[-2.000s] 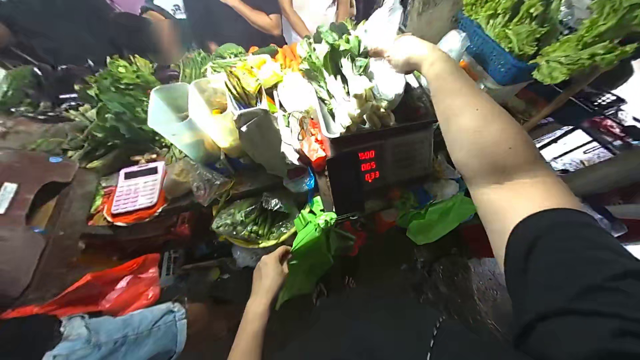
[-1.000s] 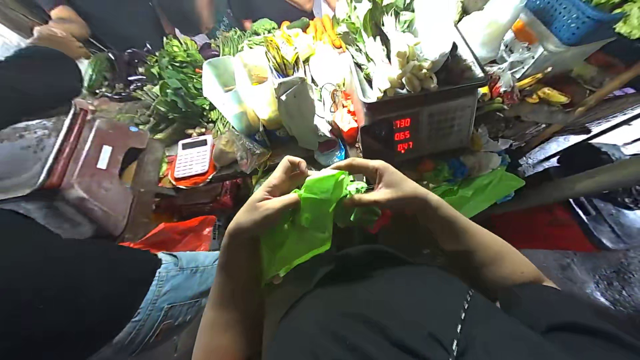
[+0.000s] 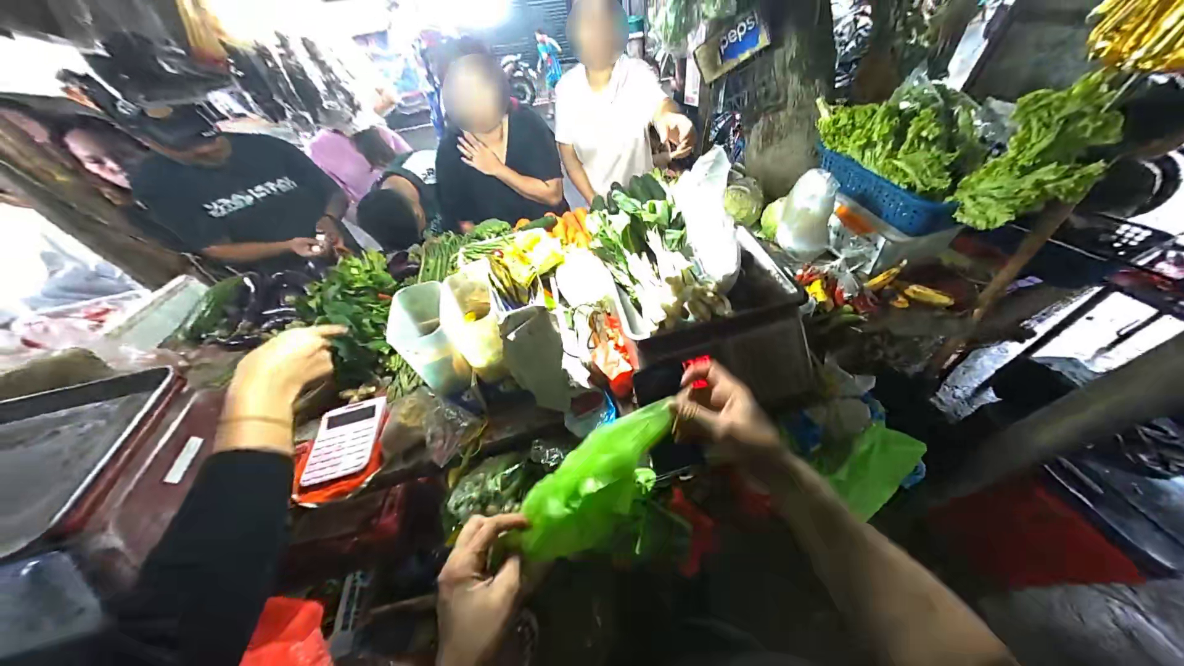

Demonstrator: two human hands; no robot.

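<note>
A green plastic bag (image 3: pixel 597 486) is stretched between my two hands, low in front of me. My left hand (image 3: pixel 481 583) pinches its lower left end. My right hand (image 3: pixel 726 407) grips the upper right end, just in front of the red display of a weighing scale (image 3: pixel 661 379). Behind the bag, white-stemmed leafy greens (image 3: pixel 671 287) stand in a dark bin (image 3: pixel 731 347) by the scale. More green plastic bags (image 3: pixel 874 467) hang right of my right forearm. Under the bag's left side lie green vegetables in clear plastic (image 3: pixel 490 490).
A co-worker's hand (image 3: pixel 282 370) reaches in at the left above a white calculator (image 3: pixel 344 442). White plastic containers (image 3: pixel 427 338) stand at the centre. Several people are across the stall. A blue basket (image 3: pixel 883 190) of lettuce sits at the right, and a metal scale tray (image 3: pixel 74 444) at the far left.
My hands, close together on the green bag one second ago, are now apart with it spread between them. The view has tilted up. The other person's hand now reaches near the calculator.
</note>
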